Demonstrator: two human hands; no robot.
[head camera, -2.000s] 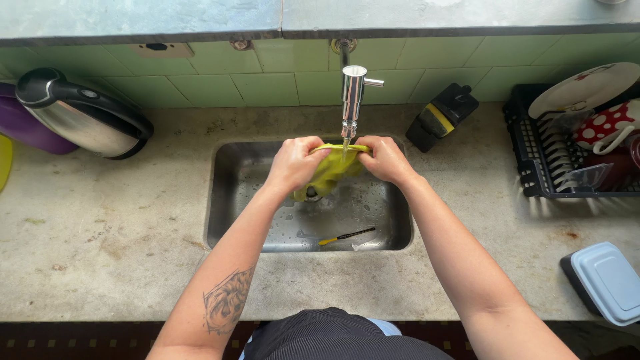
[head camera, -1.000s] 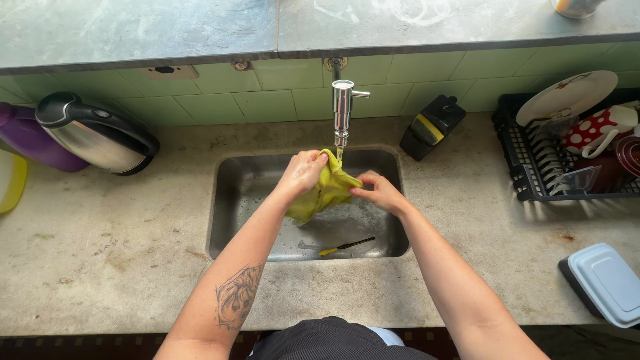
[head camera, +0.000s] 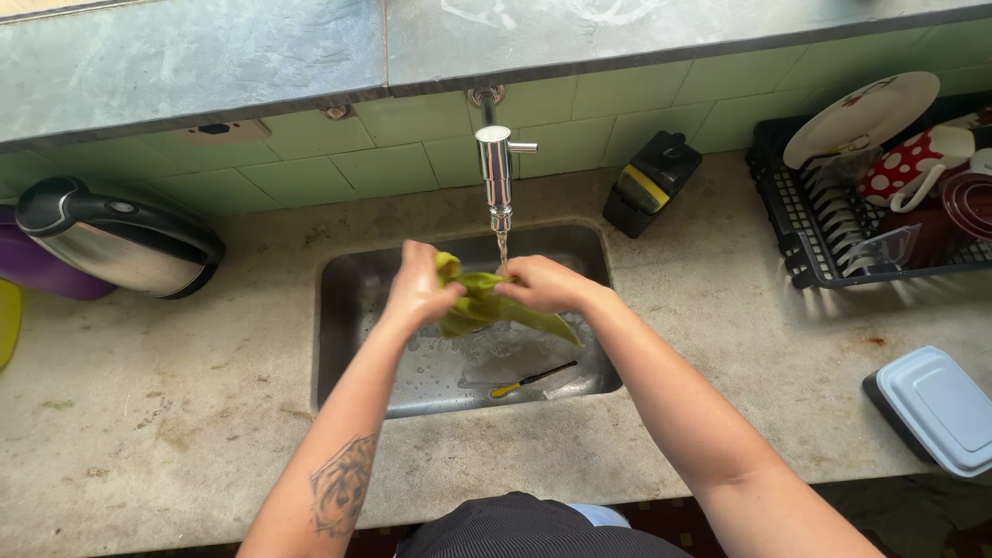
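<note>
A wet yellow-green cloth (head camera: 484, 302) is stretched between my two hands above the steel sink (head camera: 353, 294). My left hand (head camera: 421, 288) grips its left end, and my right hand (head camera: 546, 285) pinches it farther right, with a corner hanging down toward the right. Water runs from the chrome faucet (head camera: 496, 174) just behind my right hand's fingers. On the sink bottom lies a thin black and yellow utensil (head camera: 535, 378), its exact kind unclear.
An electric kettle (head camera: 124, 240) stands left beside a purple container (head camera: 46, 260). Behind the sink's right corner is a black holder (head camera: 651, 184) with a sponge. A black dish rack (head camera: 806, 256) and a lidded container (head camera: 938, 411) are at right.
The cloth was hanging from both hands under the faucet; now it is bunched and pulled sideways between them. My left hand has moved left relative to the faucet.
</note>
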